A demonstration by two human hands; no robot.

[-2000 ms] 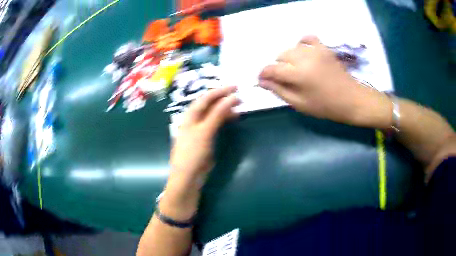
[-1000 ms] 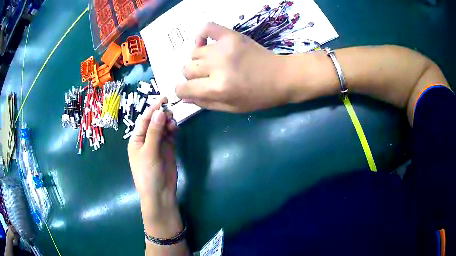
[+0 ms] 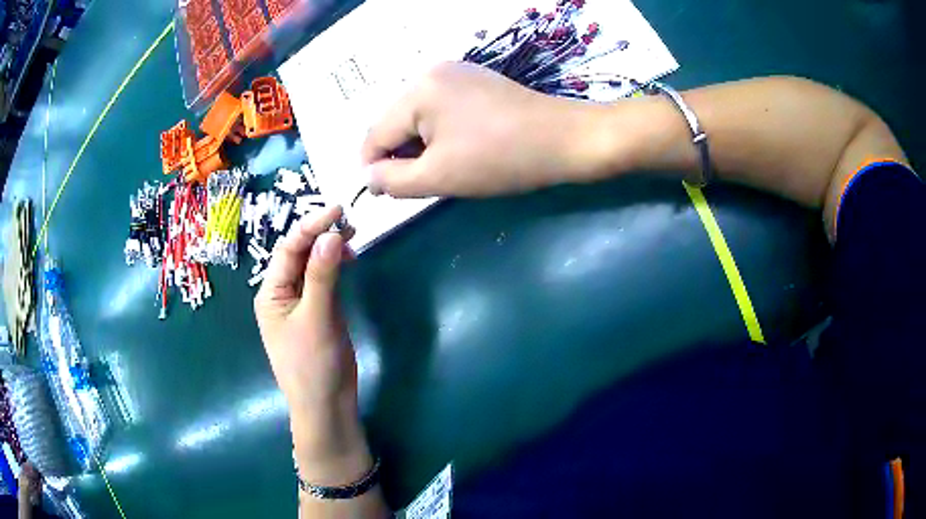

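Note:
My right hand (image 3: 457,137) pinches a thin black lead (image 3: 359,195) over the near left part of the white paper sheet (image 3: 335,127). My left hand (image 3: 313,294) is just below and left of it, thumb and finger pinched on a small pale part (image 3: 340,225), probably a marker sleeve; the fingers partly hide it. The lead's end points at this part; whether they touch I cannot tell. A pile of short dark leads (image 3: 543,51) with dark red tips lies on the paper beyond my right hand. Loose white marker sleeves (image 3: 269,213) lie left of the paper.
Bunches of yellow (image 3: 224,218), red (image 3: 186,243) and black-and-white leads (image 3: 147,218) lie left of the sleeves. Orange connector housings (image 3: 268,106) lie behind them, near a clear tray of orange housings (image 3: 218,46). Clear bags (image 3: 69,355) lie at the far left.
Over the last second both hands stay close together; the right hand has moved slightly up, and more of the black lead shows between them. Earlier the hands were farther apart.

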